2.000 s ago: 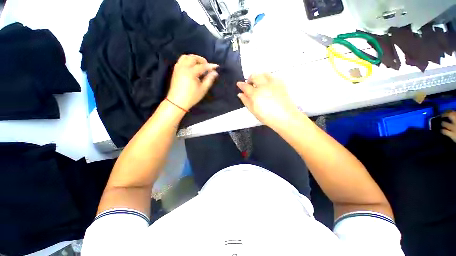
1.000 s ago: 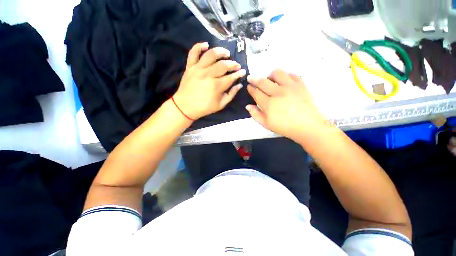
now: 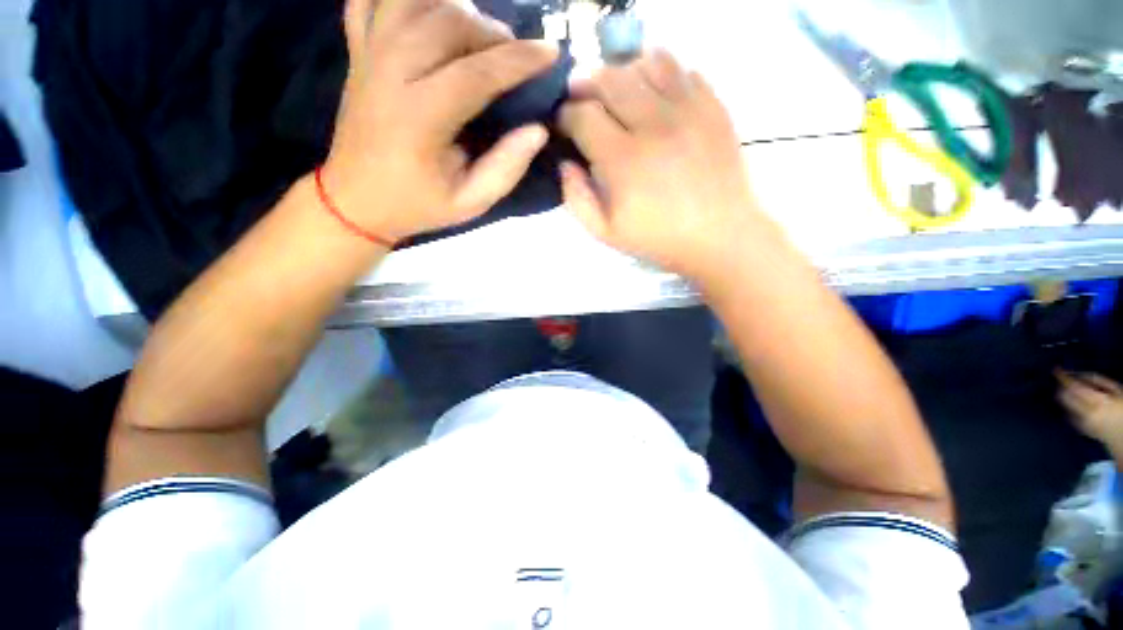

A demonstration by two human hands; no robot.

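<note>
A black garment piece (image 3: 185,111) lies bunched on the white table, left of the needle. The presser foot area (image 3: 579,27) of the sewing machine shows at the top edge, blurred. My left hand (image 3: 431,117) lies over the cloth near the foot, thumb and fingers around a raised fold of it. My right hand (image 3: 653,160) is bare and blurred, with its fingertips at the cloth's right edge, close to my left fingertips. The fingertips' exact hold on the edge is partly hidden.
Shears with a green and a yellow handle loop (image 3: 917,215) lie right of the needle. Dark brown jagged pieces (image 3: 1084,154) lie beyond them. A blue crate (image 3: 954,308) and black cloth (image 3: 973,455) are below the table, right. Another person's hand (image 3: 1094,406) shows at the right edge.
The view has shifted, and the needle area sits nearer the top edge. My left hand has gone from lying flatter on the cloth to curling around a fold. My right hand stays at the cloth's edge.
</note>
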